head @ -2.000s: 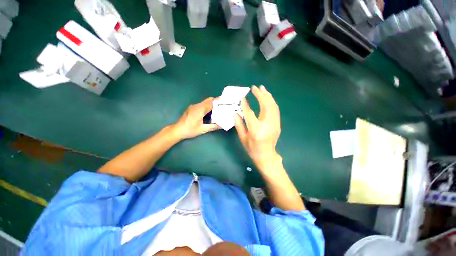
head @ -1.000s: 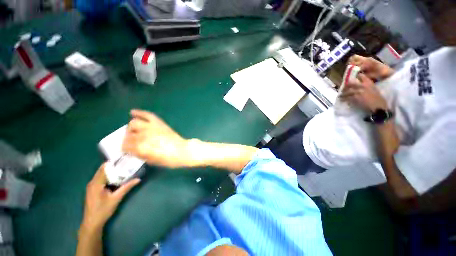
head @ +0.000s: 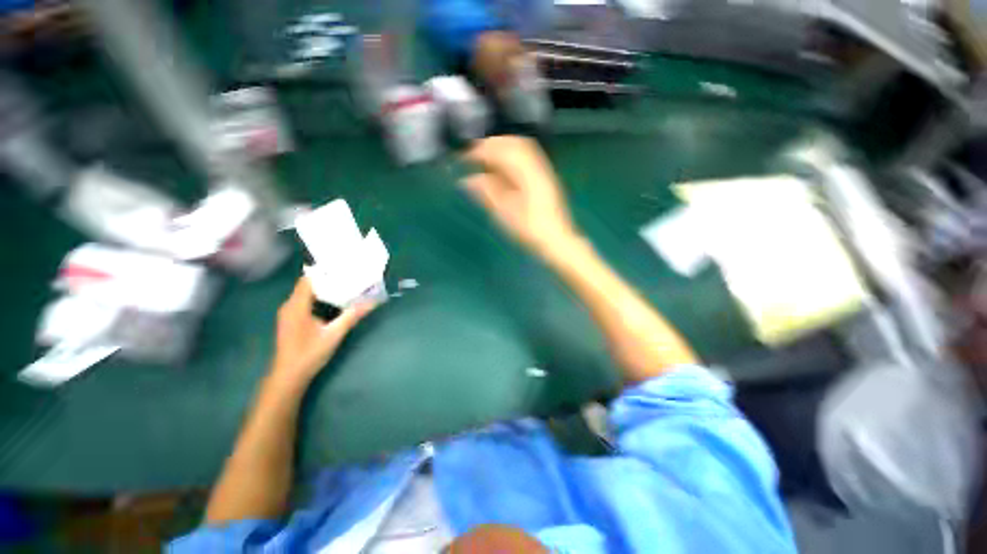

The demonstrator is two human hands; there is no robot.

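Observation:
A small white retail carton (head: 349,275) stands open in my left hand (head: 306,338), its white end flaps sticking up. My left fingers and thumb grip its lower part. My right hand (head: 522,193) is held apart from it, to the right over the green surface, fingers bent and blurred; I see nothing in it. The carton's contents are not visible.
Opened cartons with white flaps (head: 152,292) lie at left. More cartons with red bands (head: 411,124) stand at the far side, where another person's hand (head: 500,60) reaches in. A cream-yellow folder (head: 785,254) and a white paper slip (head: 680,240) lie at right.
The view has swung back left from the worker at right. My right hand has come off the carton and moved away to the right. My left hand still holds the carton, its flaps now standing open.

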